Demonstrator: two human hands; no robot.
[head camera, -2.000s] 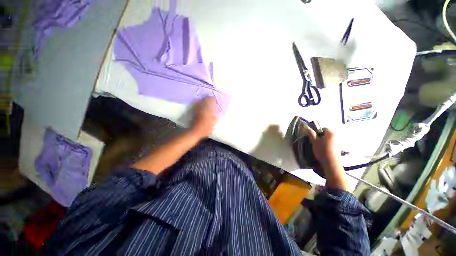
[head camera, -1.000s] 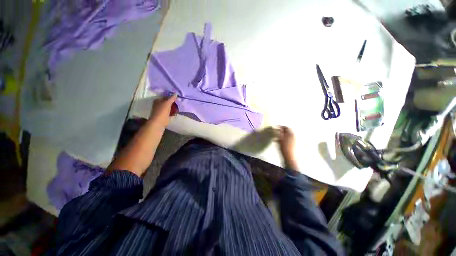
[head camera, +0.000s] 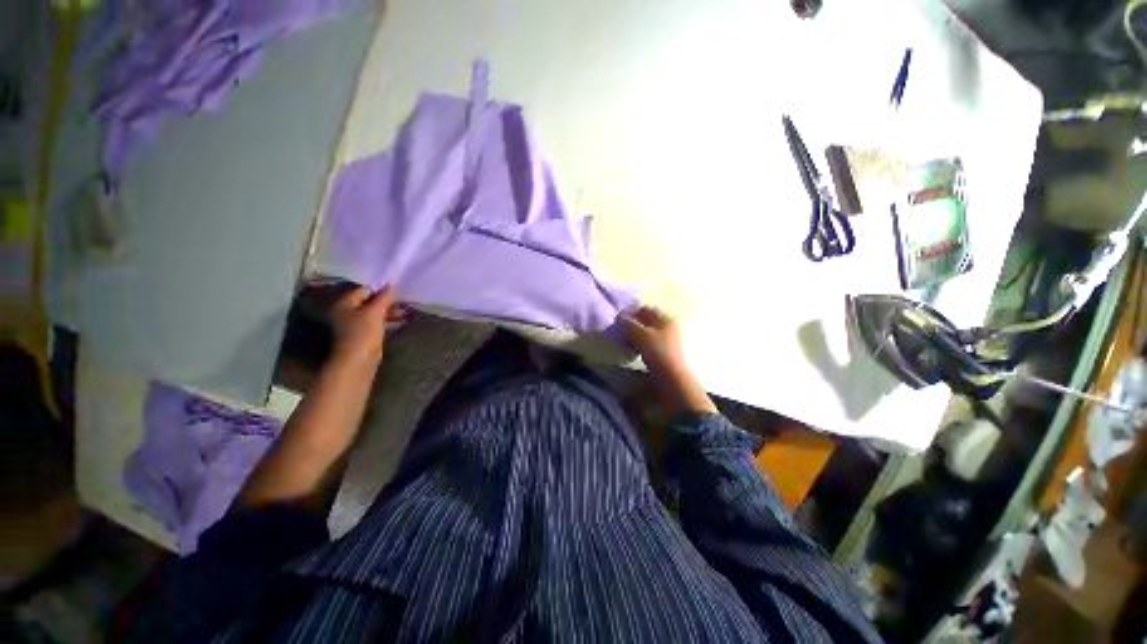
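Observation:
A lilac garment piece (head camera: 491, 271) lies at the front edge of the white table (head camera: 704, 151), with folds and a narrow strip (head camera: 479, 86) sticking out at its far side. My left hand (head camera: 365, 317) pinches its near left corner at the table edge. My right hand (head camera: 652, 333) pinches its near right corner. The near edge runs between both hands. The steam iron (head camera: 912, 342) rests at the right of the table, with no hand on it.
Shears (head camera: 821, 201), a tan-grey block (head camera: 845, 179), a greenish case (head camera: 935, 224) and small dark snips (head camera: 901, 78) lie right. A crumpled lilac heap (head camera: 189, 63) is on the grey table (head camera: 214, 227). More lilac pieces (head camera: 195, 459) lie lower left.
My right hand has let go of the iron, now parked farther right, and taken the piece's right corner. My left hand has moved to its left corner. The near edge is drawn toward me.

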